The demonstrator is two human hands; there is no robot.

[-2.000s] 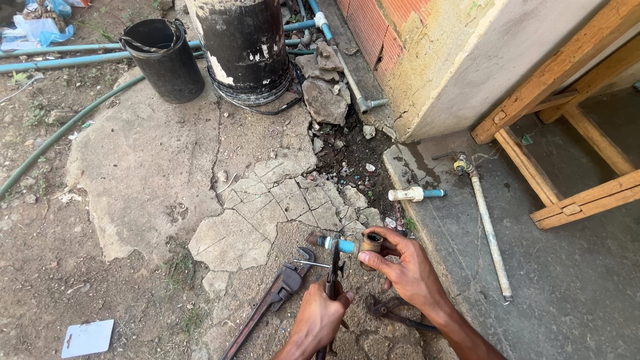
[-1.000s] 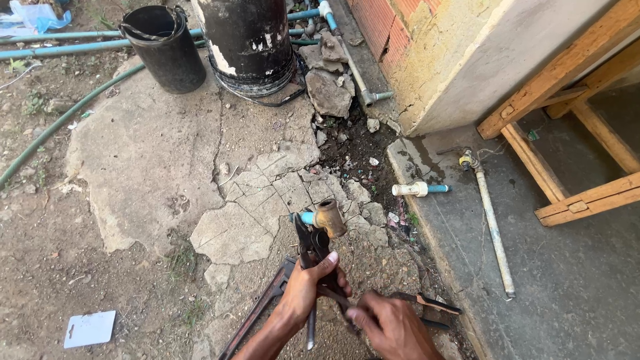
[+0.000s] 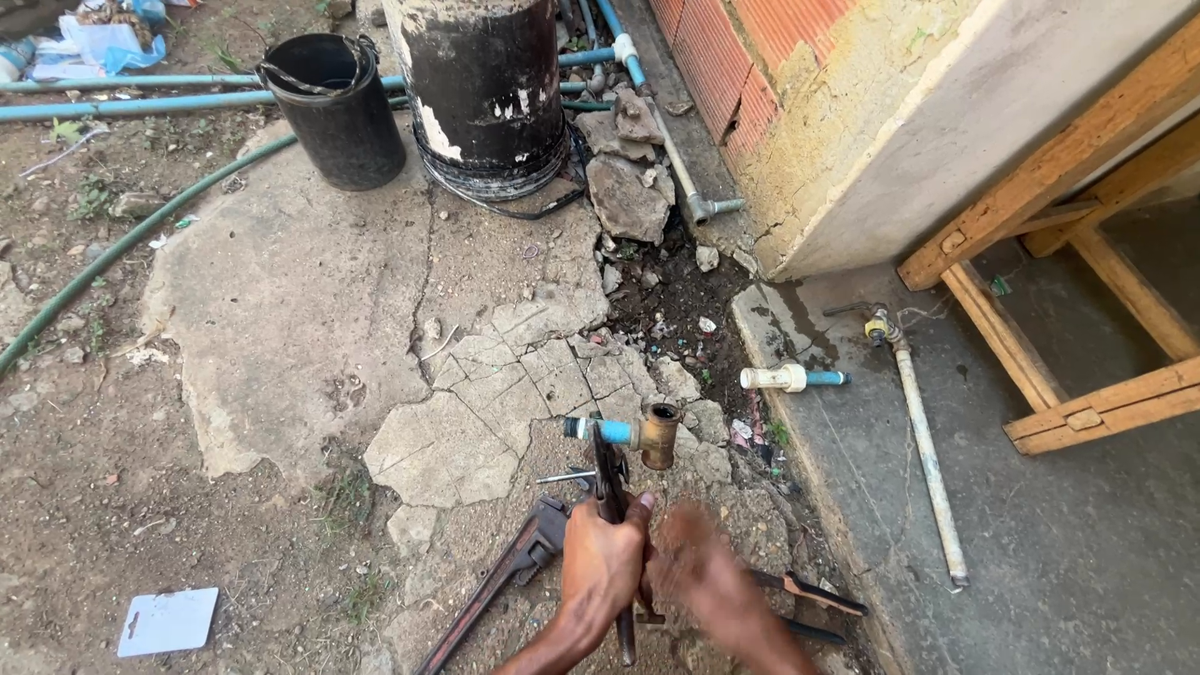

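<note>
My left hand (image 3: 605,553) is closed around dark metal pliers (image 3: 609,478) whose jaws grip a short blue pipe piece (image 3: 611,431). A brass tee fitting (image 3: 659,436) is joined to the right end of that pipe, its round opening facing up. Just right of the pliers' handles is my right hand (image 3: 698,553), blurred, its fingers unclear. A pipe wrench (image 3: 487,591) lies on the ground to the left of my left hand. Another tool with orange and black handles (image 3: 811,593) lies partly behind my right forearm.
A white fitting with a blue stub (image 3: 787,378) and a pale pipe with a valve (image 3: 928,459) lie on the concrete step at right, beside a wooden frame (image 3: 1031,206). A black bucket (image 3: 342,131) and a black drum (image 3: 487,94) stand behind, near blue pipes (image 3: 169,108) and broken concrete.
Two seconds ago my right hand held the brass fitting; now it is away from it, near the pliers' handles. Since one second ago, the fitting has turned to the right and sits lower.
</note>
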